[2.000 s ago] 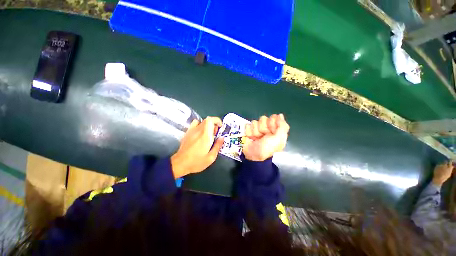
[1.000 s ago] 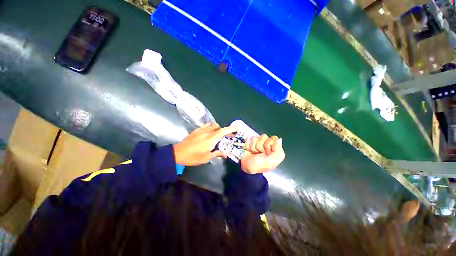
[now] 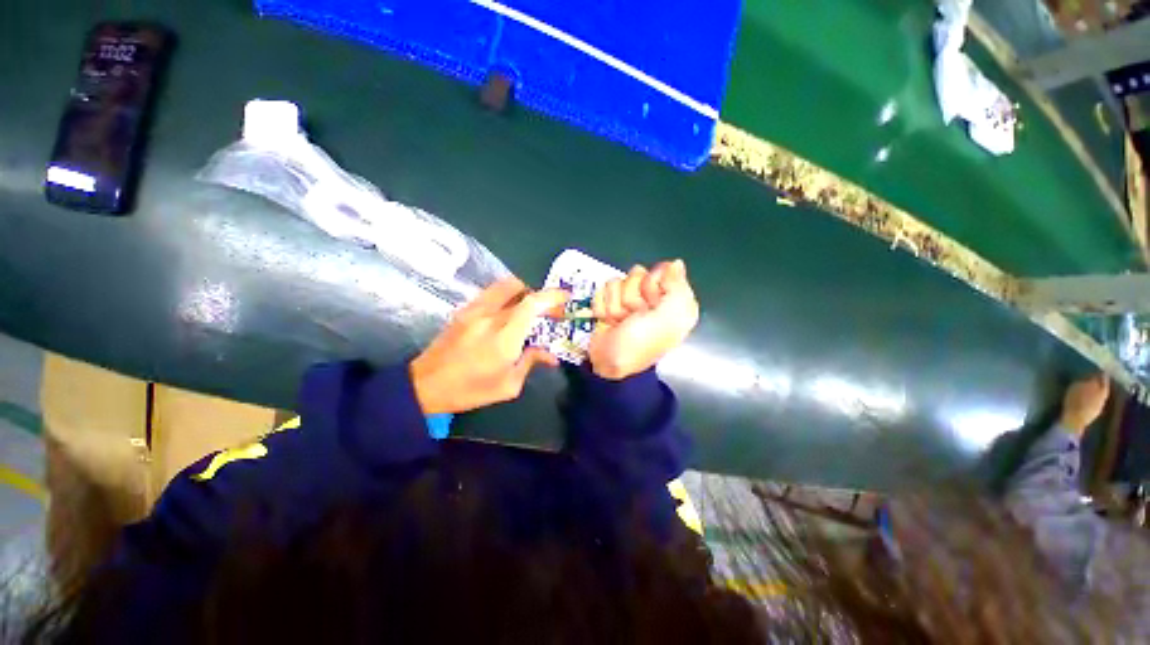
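Observation:
A white rounded square unit lies face up on the dark green bench between my hands, with dark, green and coloured details on its open face. My left hand holds its left side, fingers reaching over the open face. My right hand is curled at its right side, fingertips over the face; the fingers hide whether a small part is pinched there. A clear crinkled bag with a pale lead runs from the unit to the upper left, ending in a white block.
A black smartphone lies at the left. A blue sheet with a dark spot is ahead. Beyond the worn rail, a bagged unit lies on the green belt. A cardboard box is at lower left. Another person's hand is at right.
The camera view has turned and shifted, moving the whole scene in the picture. My left fingers now reach further over the unit's face. The other person's hand shows more clearly than one second ago.

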